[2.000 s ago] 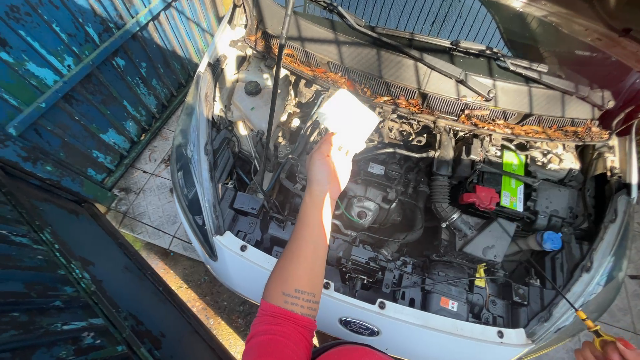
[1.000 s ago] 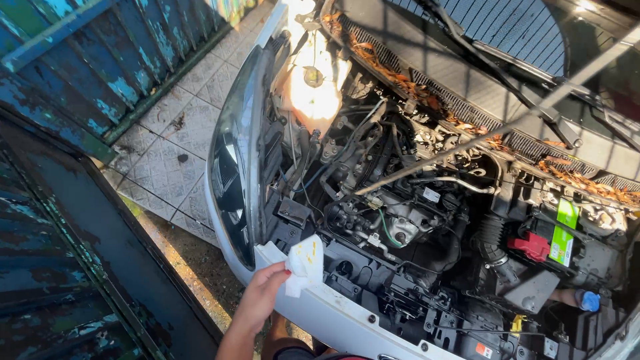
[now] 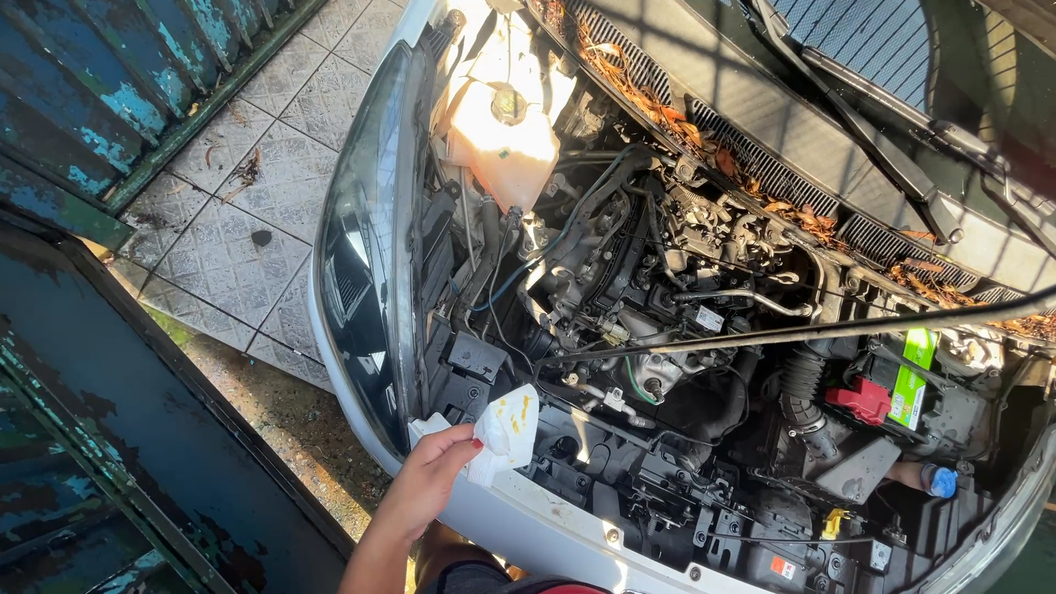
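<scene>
My left hand [image 3: 433, 474] pinches a crumpled white paper towel [image 3: 509, 425] with yellow-brown oil stains, over the front edge of the car by the headlight [image 3: 363, 247]. My right hand is out of view. Beyond the paper lies the open engine bay, with the engine [image 3: 652, 330] in the middle and a translucent coolant reservoir [image 3: 507, 157] in bright sun. A black hood prop rod [image 3: 742, 338] crosses above the engine. A yellow pull handle [image 3: 833, 524] sits low on the right, near a blue cap [image 3: 940, 481].
A car battery [image 3: 912, 375] with a red terminal cover [image 3: 860, 402] is at the right. Dry leaves [image 3: 718, 157] lie along the cowl below the wipers [image 3: 874, 148]. A peeling blue metal gate [image 3: 91, 91] and a dark panel [image 3: 148, 396] flank the tiled floor [image 3: 239, 223] at left.
My left hand has come down from above the engine to the front edge with the paper. My right hand, earlier on a yellow-handled dipstick at lower right, has left view. The view has swung left.
</scene>
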